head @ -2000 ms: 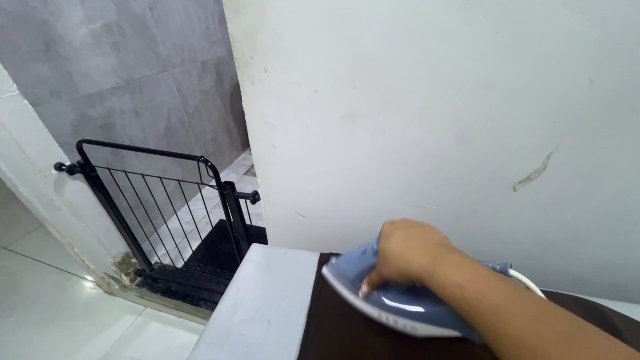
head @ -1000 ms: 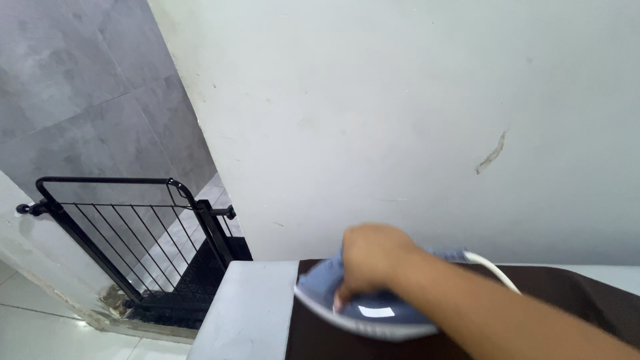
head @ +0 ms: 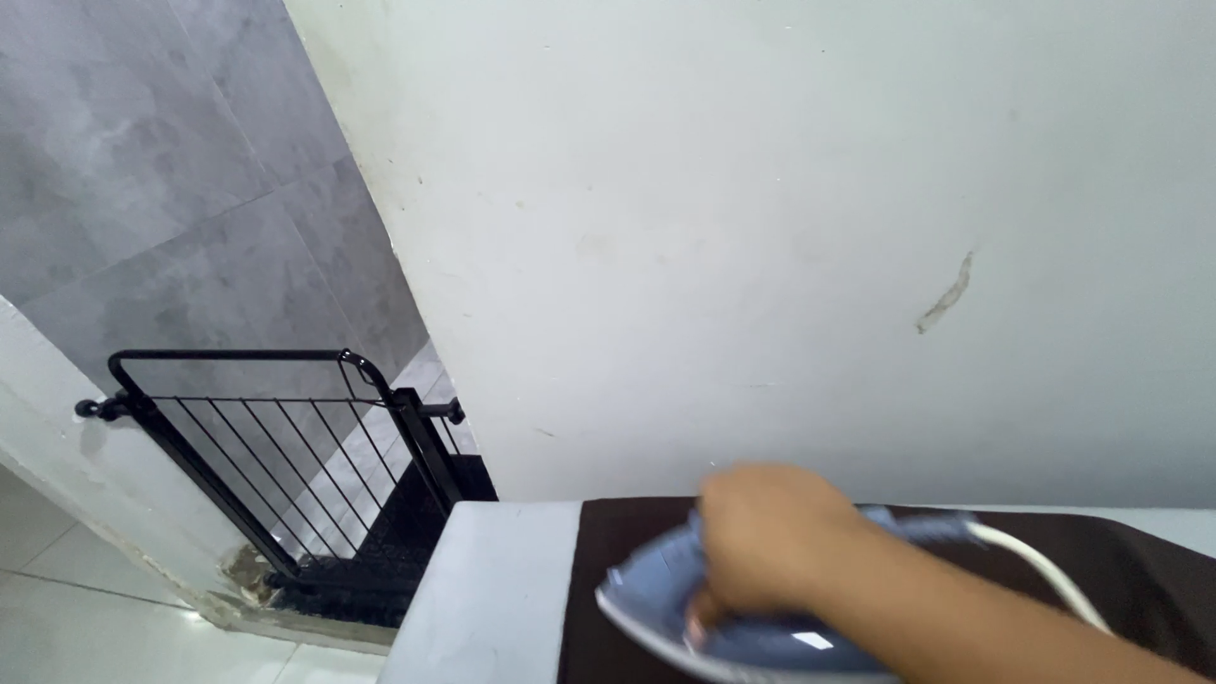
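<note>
At the lower right, my right hand is closed around the handle of a blue clothes iron, its tip pointing left. The iron lies over dark brown fabric, which is spread on a light grey ironing board. A white power cord leads from the back of the iron to the right. Both the hand and the iron are somewhat blurred. My left hand is out of view.
A pale wall with a scuff mark stands right behind the board. To the left, a black metal gate spans a doorway, with grey tiled wall beyond and tiled floor in front.
My right hand stays closed on the iron, which remains over the brown fabric near its left edge. The view has shifted somewhat.
</note>
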